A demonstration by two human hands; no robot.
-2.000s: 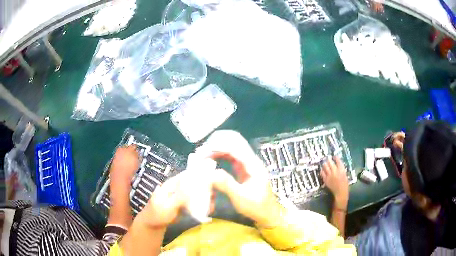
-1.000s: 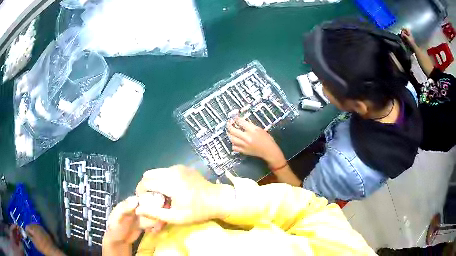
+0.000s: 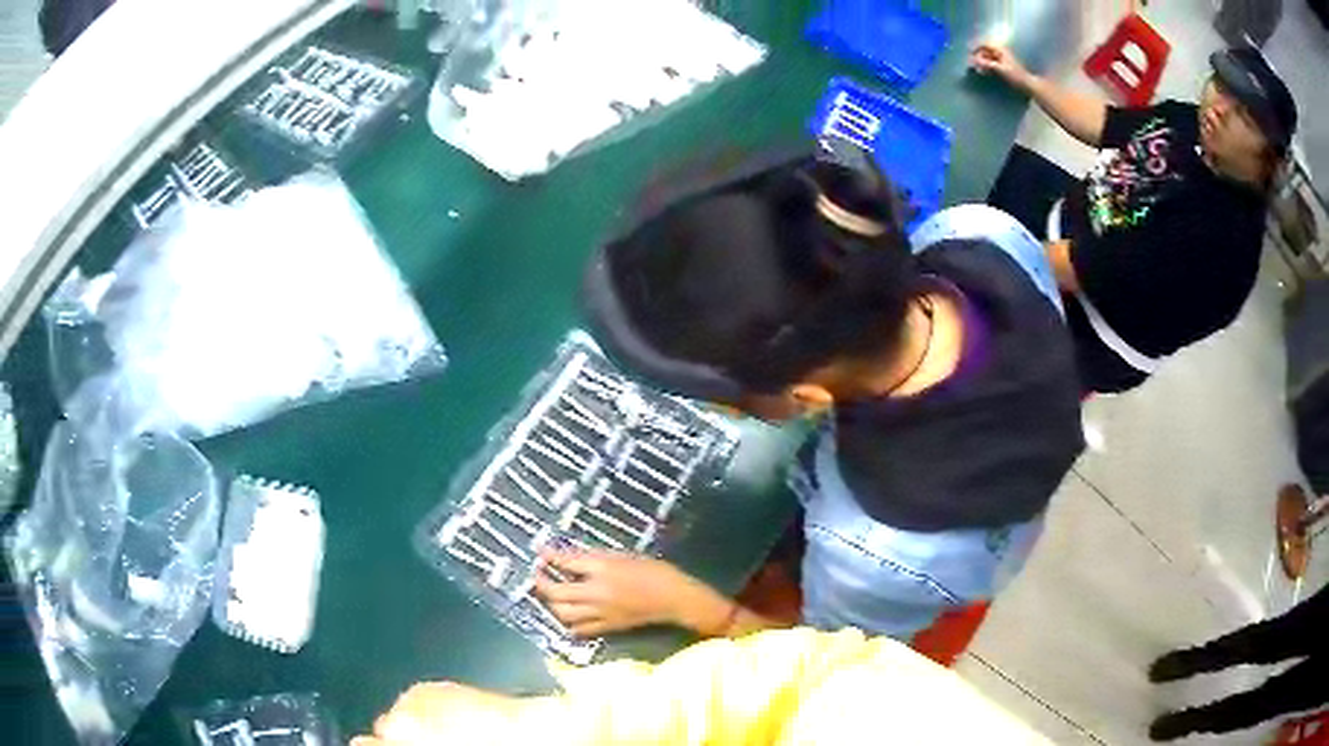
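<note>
My right hand (image 3: 445, 714) is at the bottom edge, cut off by it, below my yellow sleeve; its fingers and anything in it are hidden. My left hand is out of the picture. A small clear tray of white parts (image 3: 271, 566) lies beyond my hand to the left. Part of a clear blister tray (image 3: 265, 721) with white pieces shows at the bottom edge. Another clear blister tray (image 3: 583, 481) holds rows of white hammer-shaped pieces, with a neighbour's hand on its near part.
A large cloudy poly bag (image 3: 270, 313) and a crumpled clear bag (image 3: 131, 539) lie left. A clear bag of white housings (image 3: 583, 80) is at the top. The neighbour in denim (image 3: 875, 437) leans over the bench. Blue trays (image 3: 911, 146) and another person (image 3: 1166, 219) are beyond.
The view has swung right, bringing the neighbour, blue trays and floor further in. My hands, earlier together around something white, have dropped to or past the bottom edge.
</note>
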